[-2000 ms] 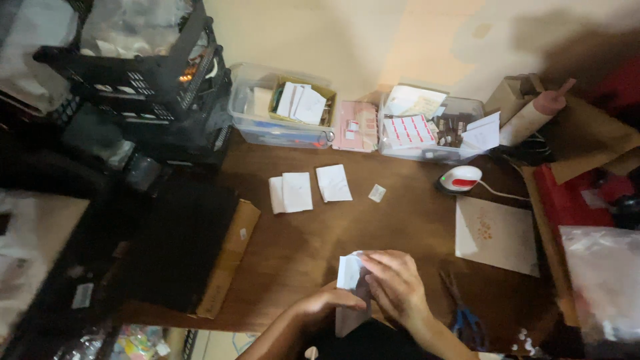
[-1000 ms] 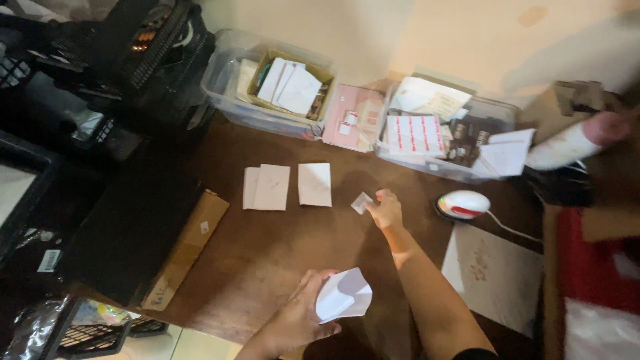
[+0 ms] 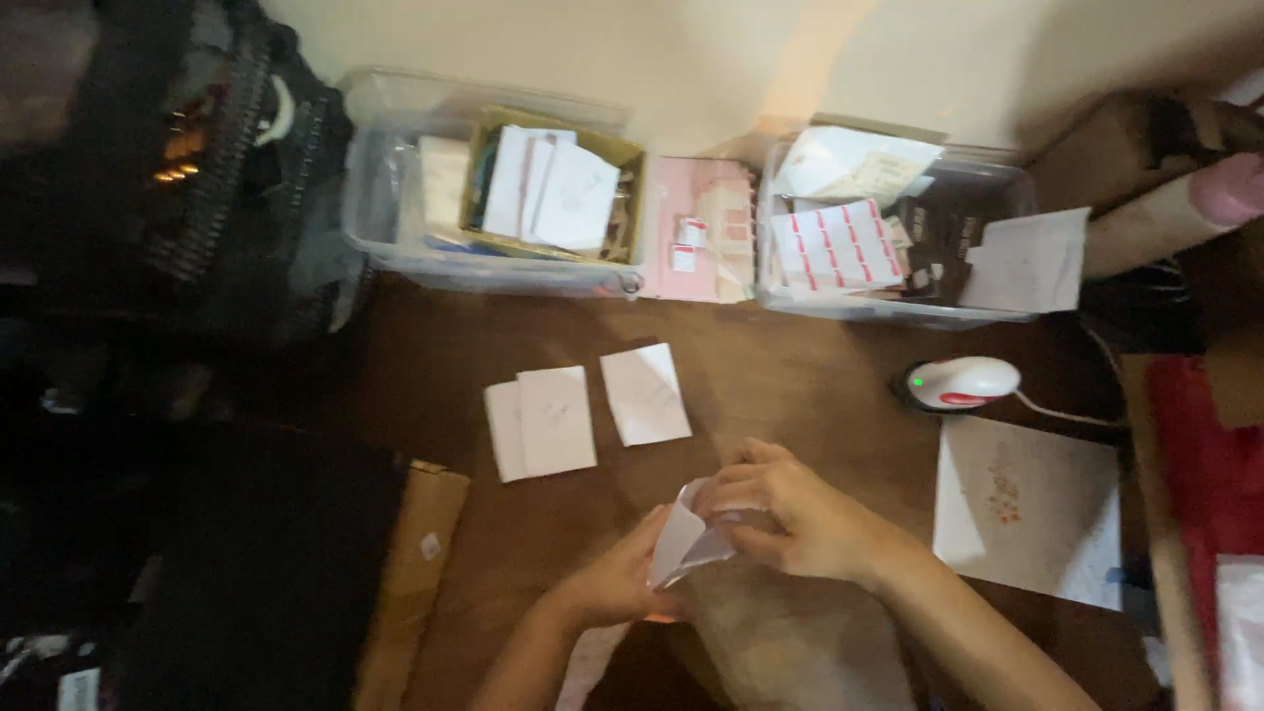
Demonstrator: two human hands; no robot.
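Note:
My left hand [image 3: 620, 578] grips a white folded paper packet [image 3: 679, 538] from its left side, near the front of the wooden table. The fingers of my right hand [image 3: 780, 513] are at the packet's open mouth; whether they hold a small item there is hidden by the fingers and blur. Beyond my hands lie two overlapping white folded papers [image 3: 556, 420] and, just right of them, a single white folded paper [image 3: 647, 395].
Two clear plastic bins [image 3: 494, 272] [image 3: 889, 311] holding papers stand along the wall, a pink card [image 3: 681, 272] between them. At right are a white corded device [image 3: 973, 380] and a white sheet [image 3: 1027, 513]. A cardboard box edge [image 3: 415, 583] is at left.
My right hand has come back from the small clear piece on the table to the mouth of the packet. That piece no longer shows where it lay. My left hand still holds the packet.

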